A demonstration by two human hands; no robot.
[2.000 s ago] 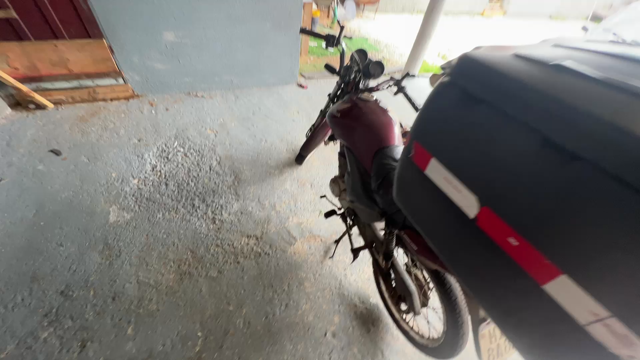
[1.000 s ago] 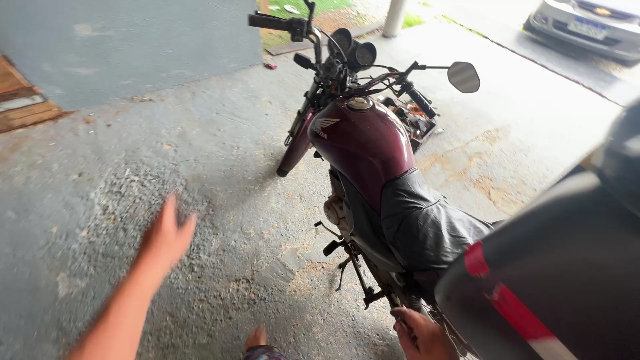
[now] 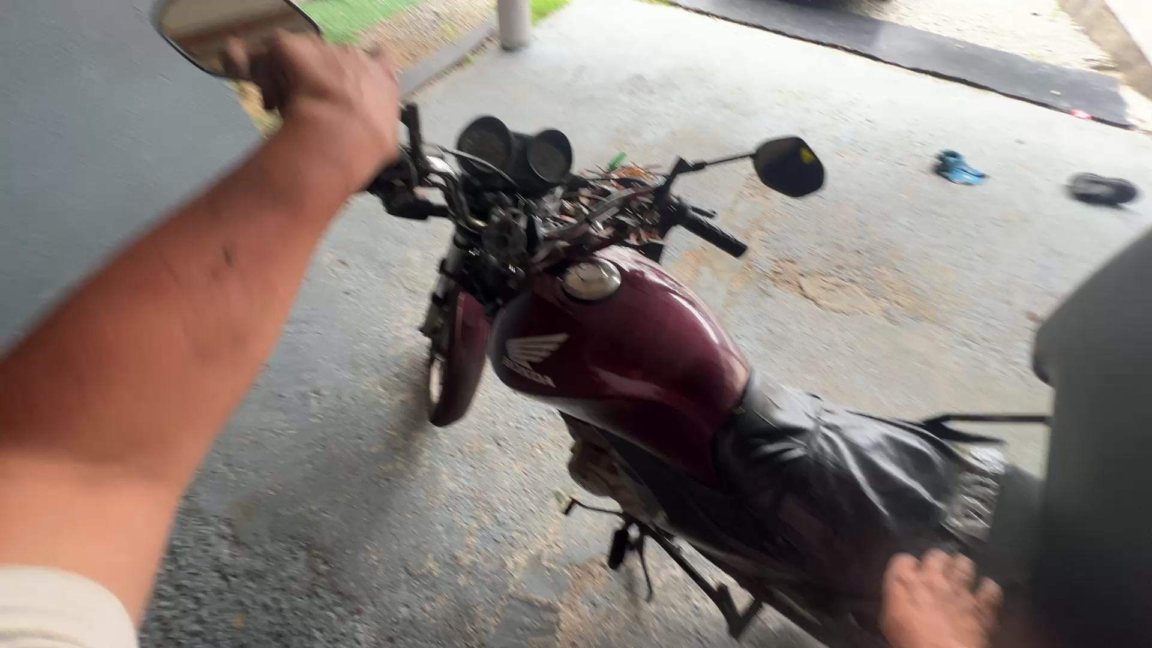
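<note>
A dark red Honda motorcycle [image 3: 621, 360] stands on the concrete floor with its front pointing away. My left hand [image 3: 315, 99] is at the left handlebar, beside the left mirror [image 3: 229, 31]; it covers the grip, and whether its fingers are closed around it cannot be made out. Low at the right, my right hand [image 3: 940, 598] lies against the rear side of the black seat [image 3: 837, 459], fingers spread and blurred. Two round gauges [image 3: 515, 153] sit at the handlebar's middle, and the right mirror [image 3: 789, 166] stands out to the right.
A large dark box [image 3: 1098, 450] rises behind the seat at the right edge. Past the front wheel is a blue-grey wall [image 3: 81, 135]. A pillar [image 3: 514, 22] stands at the back. A blue item [image 3: 959, 168] and a dark item [image 3: 1102, 189] lie on the floor at right.
My left hand has moved from over the floor to the left handlebar. My right hand was near the motorcycle's lower rear side and is now at the seat's side. The view has moved closer.
</note>
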